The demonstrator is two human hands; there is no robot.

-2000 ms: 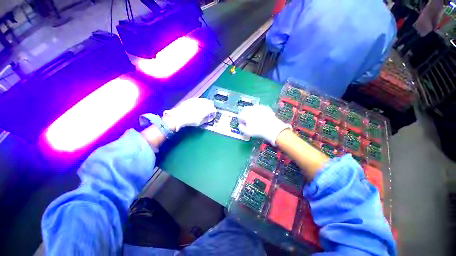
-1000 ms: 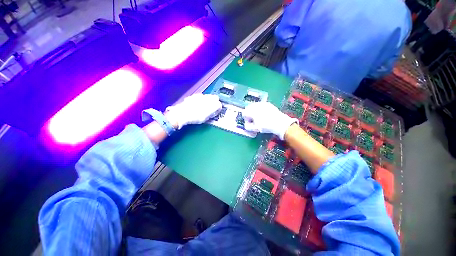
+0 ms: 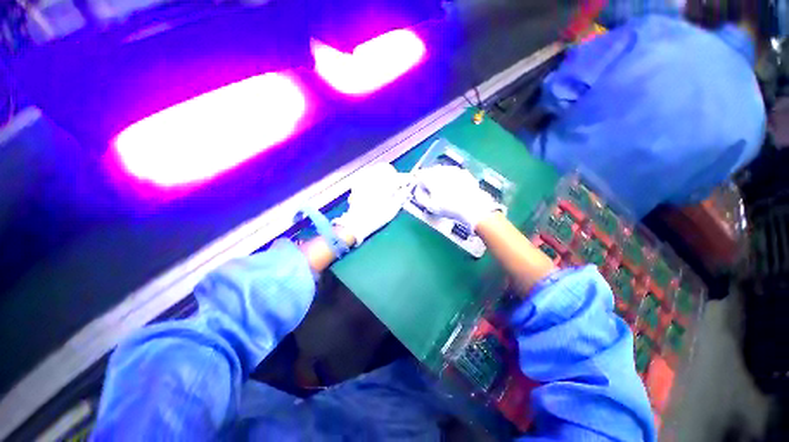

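A pale fixture plate with dark parts in its pockets lies on the green mat. A bluish strip forms its far half. My left hand, in a white glove with a blue wrist band, is at the plate's left end. My right hand, also in a white glove, is over the middle of the plate. The fingertips of both hands meet near the plate's left edge. The frame is blurred, and I cannot tell if either hand holds anything.
A clear blister tray with green boards on red pads is at the right, partly behind my right sleeve. The conveyor's pale rail runs beyond the mat. Two pink-violet lamps glow over the belt. A person in a blue smock is at the upper right.
The view has shifted, so the mat and tray appear further right. My right hand has moved left across the plate to meet my left hand. More of the plate's right end shows.
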